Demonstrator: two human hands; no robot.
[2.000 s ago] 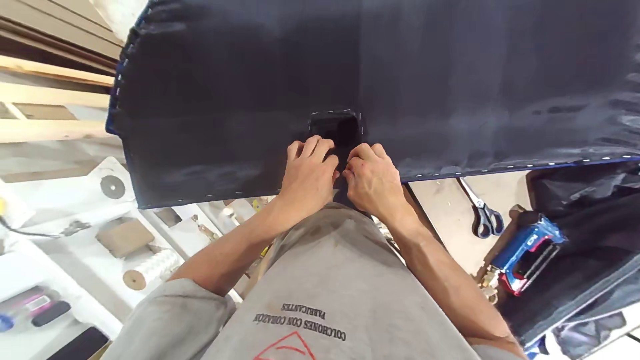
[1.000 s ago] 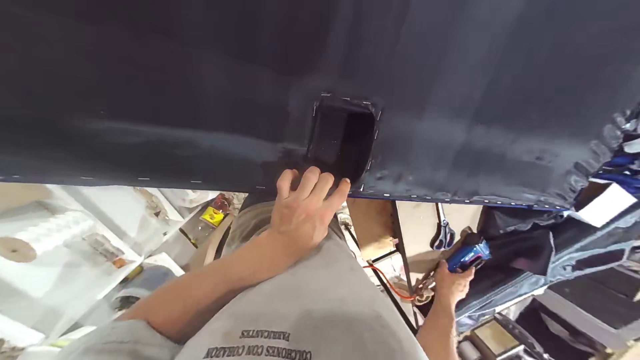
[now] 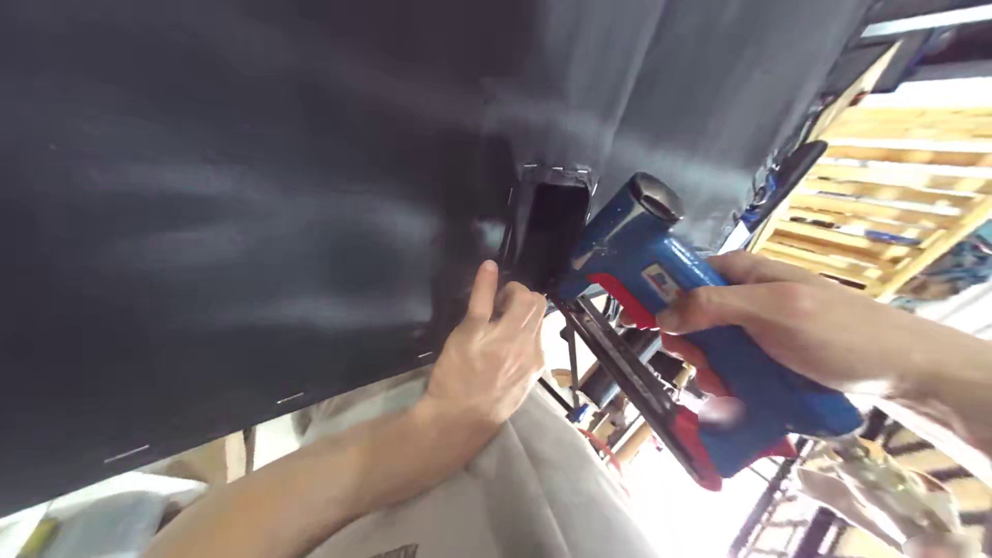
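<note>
A large panel covered in dark fabric (image 3: 271, 194) fills the upper left, with staples along its near edge. Staples also ring a rectangular opening (image 3: 554, 225) in it. My left hand (image 3: 492, 349) presses at the near edge, just below the opening, its index finger extended and the other fingers curled on the fabric there. In my right hand (image 3: 775, 318) is a blue and red pneumatic staple gun (image 3: 659, 271), gripped by its handle. The gun's nose sits by the opening's lower right corner; whether it touches the fabric cannot be told.
Wooden slatted frames (image 3: 891, 186) stand at the right. A red hose (image 3: 601, 449) runs below the gun among tools and parts that are partly blurred. My grey shirt (image 3: 496, 496) is close against the panel's near edge. Whitish bundled material (image 3: 876, 488) lies at the lower right.
Two seconds ago both hands were at the opening and the staple gun lay at the right. My right hand took hold of it and has brought it to the opening. The view has turned and moved closer.
</note>
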